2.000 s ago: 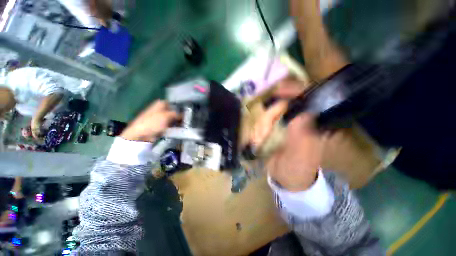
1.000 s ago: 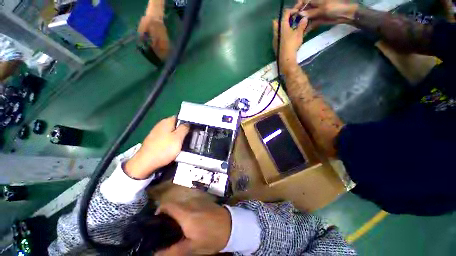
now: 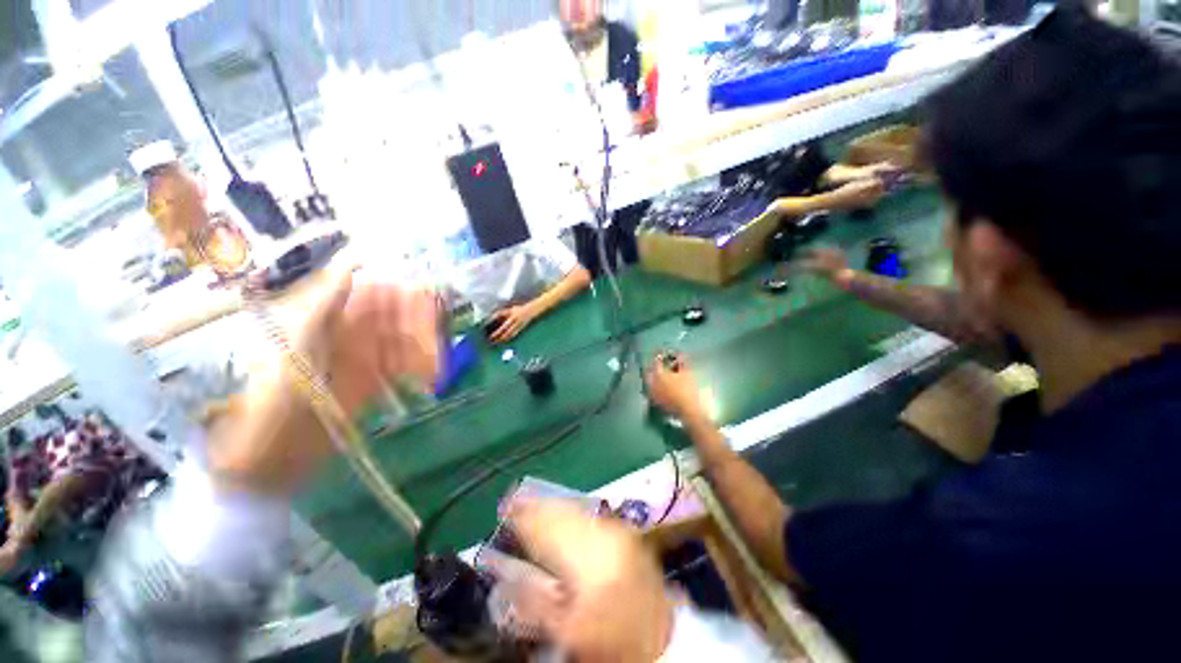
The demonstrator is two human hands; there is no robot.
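My left hand (image 3: 356,350) is raised at the left, strongly blurred, beside a pale coiled cord. Whether it grips the cord cannot be told. My right hand (image 3: 589,570) is low in the centre, back of the hand showing. The black rear of the electric screwdriver (image 3: 451,602) is just left of it, with a black cable rising from it. A pale grey, partly translucent thing lies between hand and driver; the blur hides what the fingers hold. A round circuit board (image 3: 633,512) lies right of the hand. No screw feeder can be made out.
The green conveyor belt (image 3: 583,447) carries a black housing (image 3: 538,376) and small round parts. A co-worker in dark clothes (image 3: 958,518) fills the right, one arm over the belt. An open tan box (image 3: 745,570) is below that arm. A dark box with a red light (image 3: 488,194) hangs above.
The view has swung up and across the line. My left hand has left the screw feeder and is raised. My right hand and the driver sit lower in the picture.
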